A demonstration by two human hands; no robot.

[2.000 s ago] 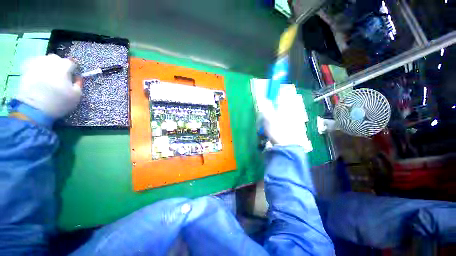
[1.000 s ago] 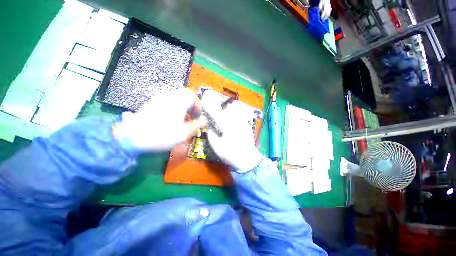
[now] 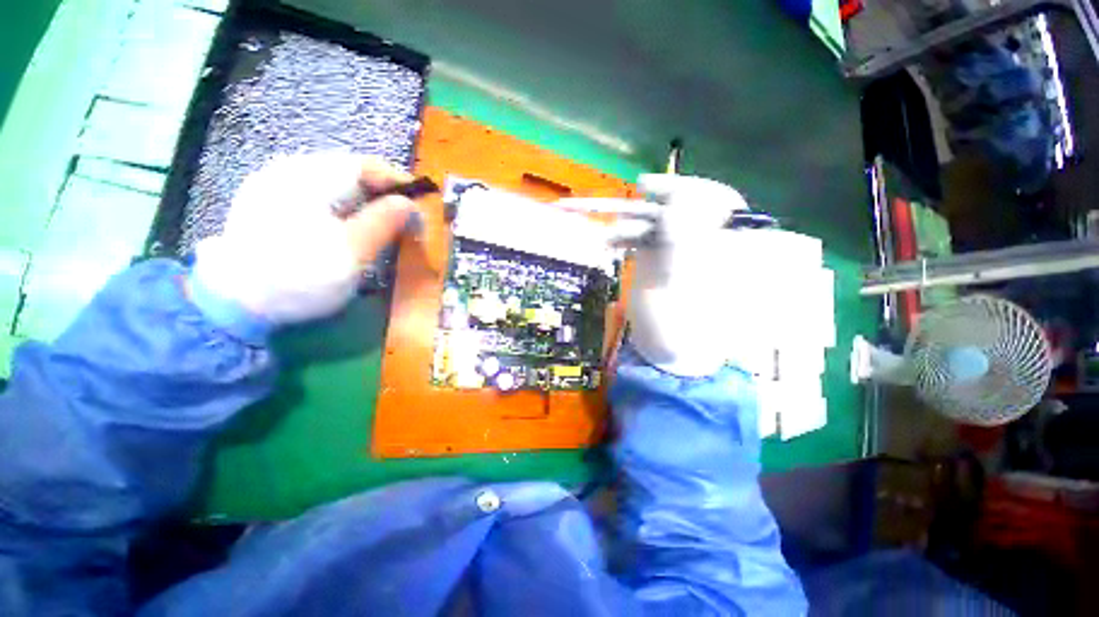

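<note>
The green circuit board [image 3: 518, 316] with its silver-white heatsink [image 3: 530, 229] lies in the orange fixture [image 3: 488, 424]. My left hand [image 3: 295, 229], gloved in white with some fingertips bare, holds a small black pen cap [image 3: 418, 187] at the fixture's upper left edge. My right hand [image 3: 689, 271], also gloved, holds a marker pen [image 3: 603, 206] over the right end of the heatsink, its tip pointing left. Whether the tip touches the heatsink I cannot tell. My right hand hides most of the electric screwdriver; only its nose [image 3: 674, 157] shows above the hand.
The black tray [image 3: 203, 145] of tiny screws [image 3: 307, 109] lies left of the fixture. Pale sheets [image 3: 103, 133] lie at the far left and white sheets [image 3: 795, 301] lie right of my right hand. A white fan [image 3: 976, 362] stands at the right beside a metal rail [image 3: 964, 268].
My hands have moved apart from together over the board. The marker pen now shows uncapped in my right hand and the cap in my left. The board is uncovered. Earlier, the screwdriver was put down.
</note>
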